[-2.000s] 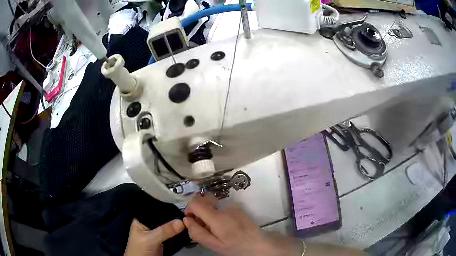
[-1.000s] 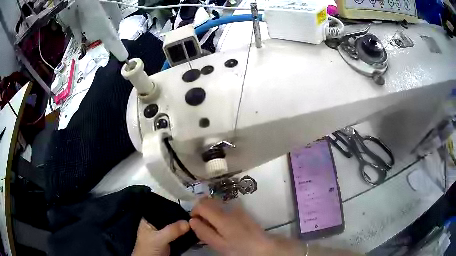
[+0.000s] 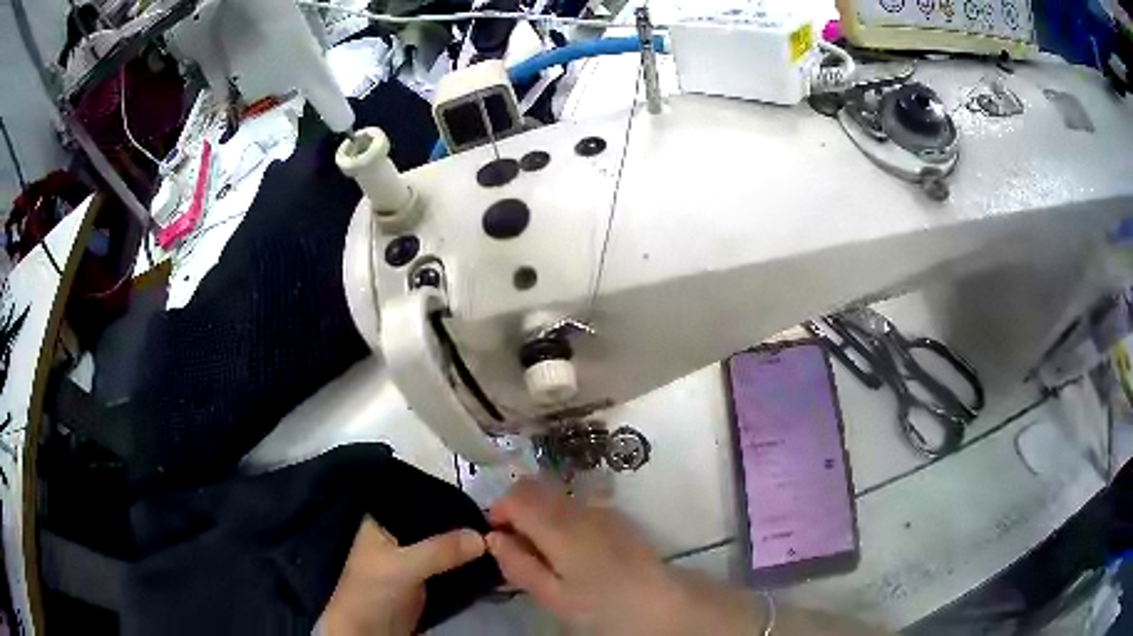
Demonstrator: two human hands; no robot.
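A smooth dark garment piece [image 3: 261, 534] lies at the lower left, reaching the needle area [image 3: 584, 447] of the off-white sewing machine [image 3: 733, 236]. My left hand [image 3: 391, 578] grips its right edge between thumb and fingers. My right hand [image 3: 584, 559] pinches the same edge just below the presser foot, its fingertips touching my left thumb. The right fingers are slightly blurred and hide part of the foot. A smartphone [image 3: 795, 460] with a lit pink-purple screen lies flat right of my right hand.
Metal shears [image 3: 913, 379] lie right of the phone under the machine arm. A dark textured fabric heap [image 3: 267, 292] lies behind and left. A blue hose [image 3: 584, 52], white box [image 3: 739, 62] and beige control panel [image 3: 938, 25] are behind the arm. A pink object [image 3: 190, 199] is far left.
The view has shifted, so the machine sits further right in the picture. Both hands stay at the garment edge by the needle area, with little change. The phone and shears have not moved on the table.
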